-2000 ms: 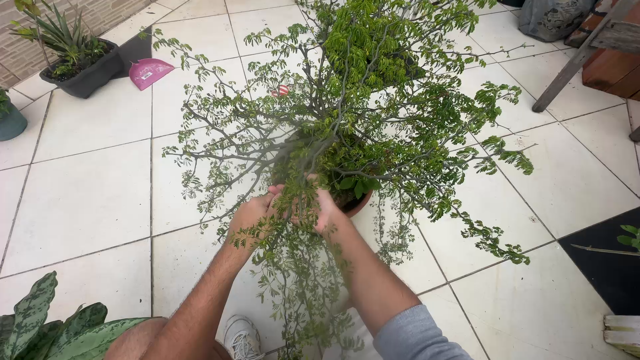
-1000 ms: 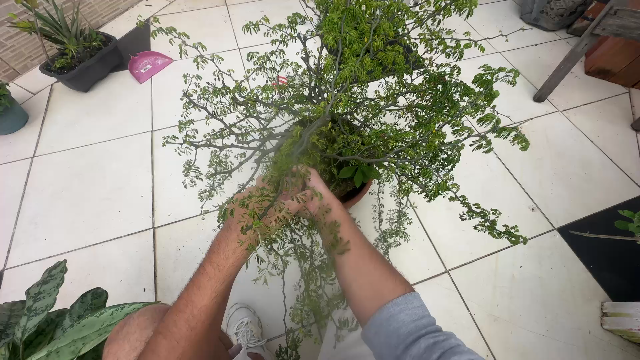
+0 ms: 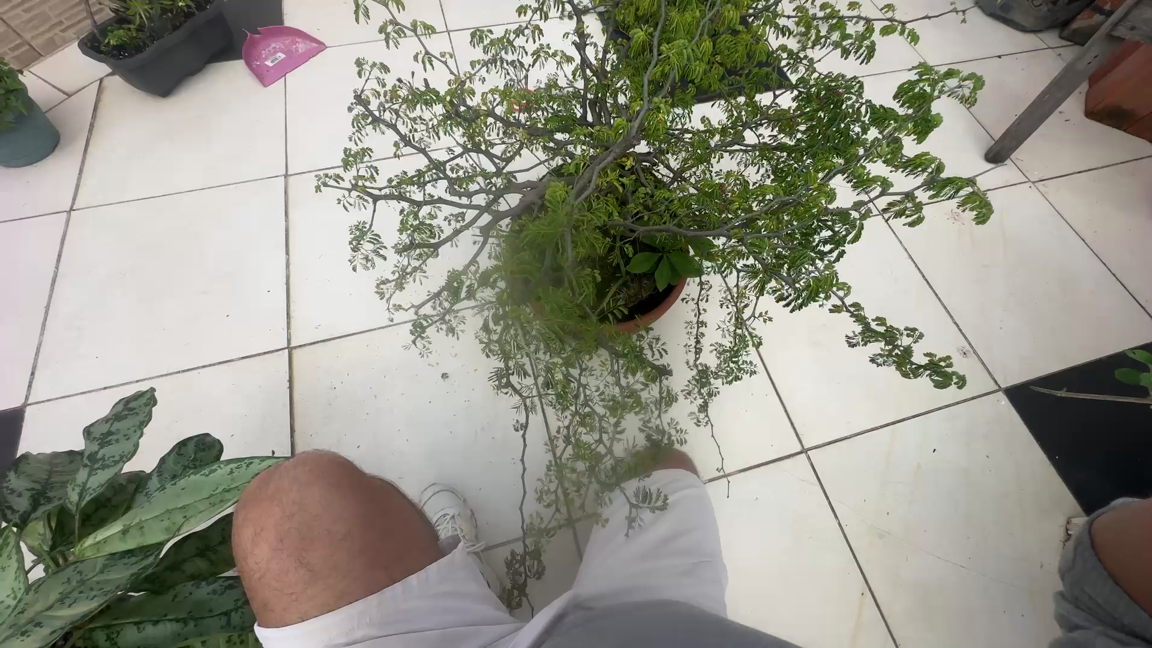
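A small tree with gray branches [image 3: 621, 148] and fine green leaflets grows from a round terracotta-colored pot [image 3: 652, 317] on the tiled floor in front of me. Thin leafy twigs hang over the pot's near side, down toward my legs. A low broad-leaved plant [image 3: 664, 264] shows at the pot's rim. Neither of my hands is in view. Only a piece of my right arm in a rolled gray sleeve [image 3: 1084, 576] shows at the lower right edge, away from the tree.
A large variegated leafy plant [image 3: 117, 540] stands beside my bent knee [image 3: 328, 531]. Farther off are a dark planter [image 3: 162, 54], a pink dustpan [image 3: 281, 54], a green pot [image 3: 27, 135] and a wooden leg [image 3: 1053, 90] of some furniture. A white shoe [image 3: 450, 515] rests on the floor.
Both hands have left the base of the tree, where they were among the branches in the earlier frames. The right arm is now drawn back to the lower right edge.
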